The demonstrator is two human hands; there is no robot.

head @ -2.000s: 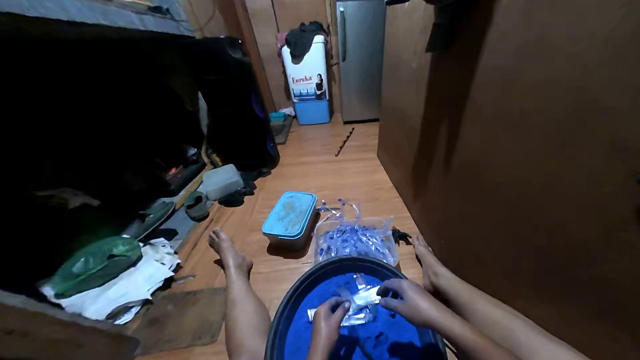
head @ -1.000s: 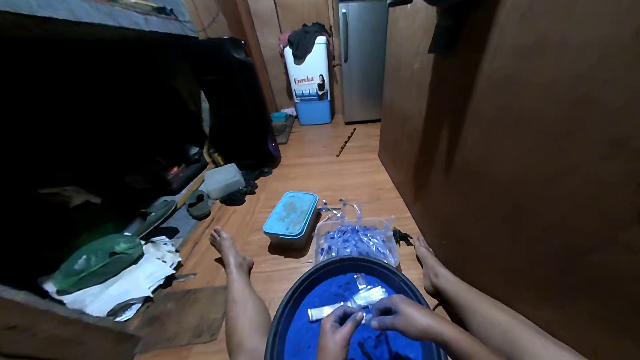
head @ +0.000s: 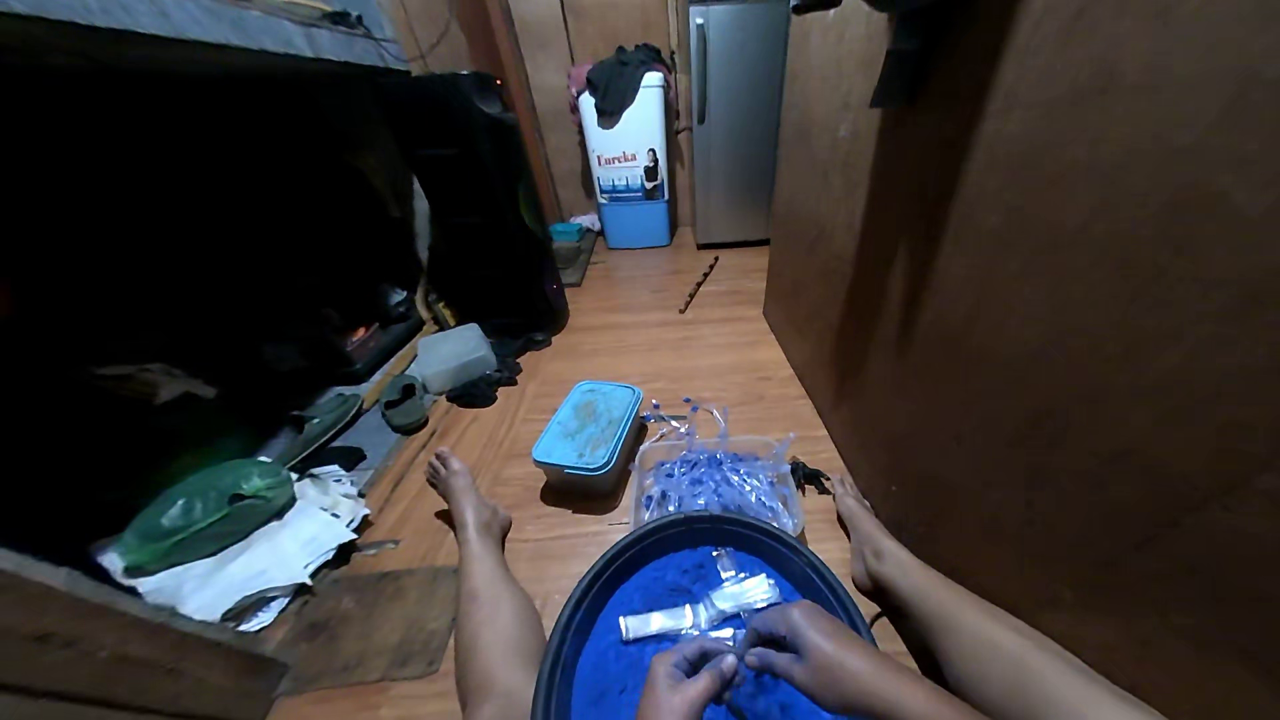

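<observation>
A black round tub (head: 572, 622) holding blue powder (head: 612, 672) stands between my legs. Small clear plastic sleeves (head: 655, 622) lie in a loose pile on the powder. Over the near part of the tub, my left hand (head: 690, 680) and my right hand (head: 815, 655) meet with thumbs and forefingers pinched together. Whatever is between the fingertips is too small to make out. Just beyond the tub, a clear plastic container (head: 715, 480) is heaped with thin clear strips containing blue.
A lidded box with a blue top (head: 590, 425) sits left of the clear container. A brown wooden panel (head: 1050, 300) rises at the right. Sandals (head: 403, 403), a green plastic bag (head: 205, 512) and white sacking (head: 250, 560) lie at the left. A refrigerator (head: 740, 130) stands at the back.
Both hands have moved nearer to me, off the plastic sleeves they were at two seconds ago. The sleeves now lie on the powder beyond the fingers.
</observation>
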